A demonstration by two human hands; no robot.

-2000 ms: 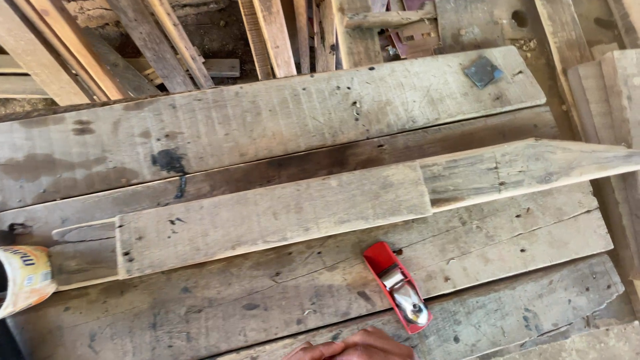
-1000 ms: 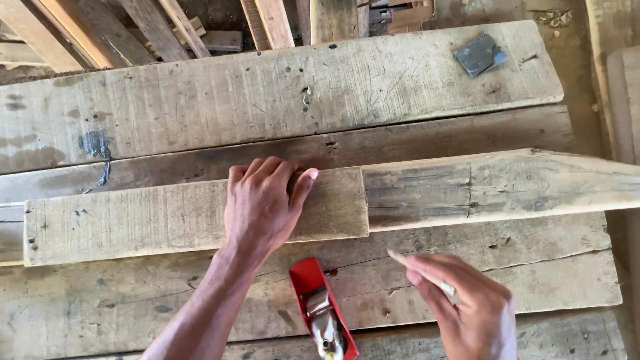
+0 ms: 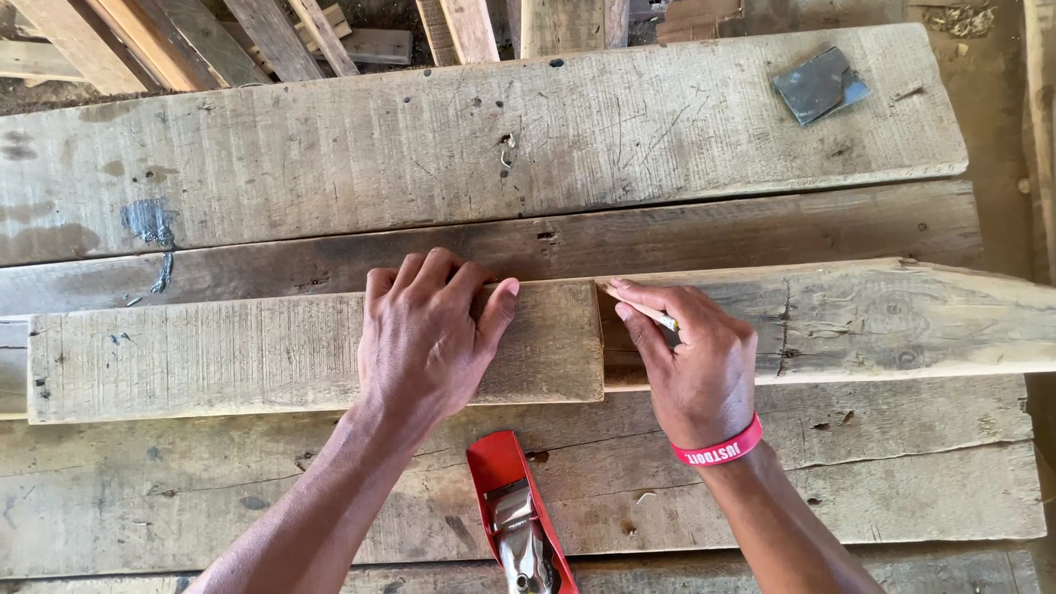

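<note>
A short wooden board (image 3: pixel 206 355) lies on top of a longer wooden board (image 3: pixel 858 322) that reaches out to the right. My left hand (image 3: pixel 429 330) presses on the short board, its fingers over the far edge. My right hand (image 3: pixel 693 346), with a red wristband, holds a pencil (image 3: pixel 642 305), whose tip is at the far corner of the short board's right end. Below the boards, between my forearms, rests a red block plane (image 3: pixel 520 520) with a shiny metal cap.
The workbench is made of wide weathered planks (image 3: pixel 330 157) with gaps between them. A dark piece of sandpaper or similar sheet (image 3: pixel 817 87) lies at the far right. Lengths of timber (image 3: pixel 272 33) stand or lean beyond the bench.
The pencil in my right hand has moved up to the short board's right end. My left hand stays on that board; two seconds ago neither hand was on it.
</note>
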